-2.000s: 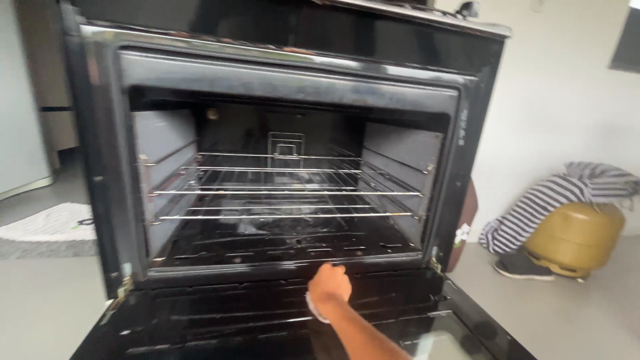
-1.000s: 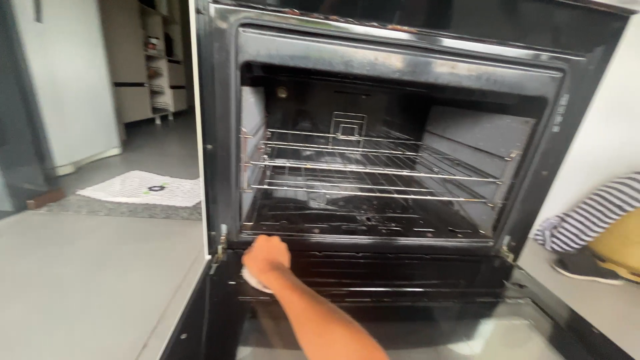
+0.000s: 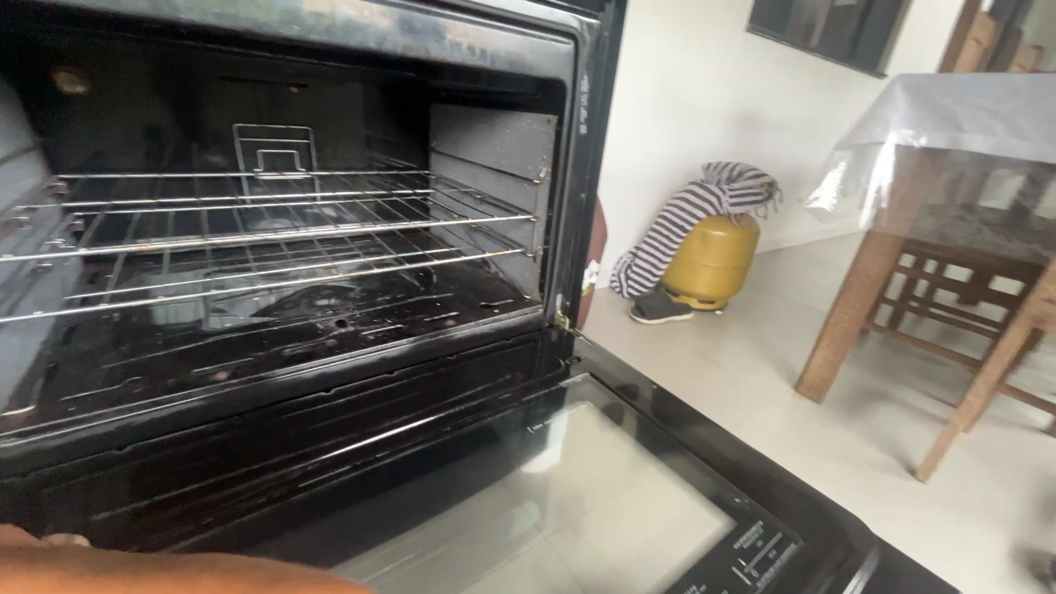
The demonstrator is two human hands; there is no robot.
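Observation:
A forearm (image 3: 165,573), which looks like my right one, crosses the bottom left corner, close to the lowered oven door. My right hand itself is past the left edge, so what it holds is hidden. A small pale patch (image 3: 66,540) shows at the arm's upper edge; I cannot tell what it is. The black oven door (image 3: 701,421) is folded down, its glass panel (image 3: 561,503) reflecting light. Wire racks (image 3: 272,235) span the oven cavity above its black floor (image 3: 330,322), which bears light marks. My left hand is out of view.
Right of the oven, a yellow gas cylinder (image 3: 714,260) stands by the wall with a striped cloth (image 3: 672,223) over it and a dark shoe-like item (image 3: 660,307) beside it. A wooden table (image 3: 874,272) under a clear cover (image 3: 973,115) and a wooden chair (image 3: 986,396) stand at right.
The view has swung right and closer to the oven. My right hand, earlier seen at the door's inner edge near the hinge line, has left the view; it had moved left along that edge.

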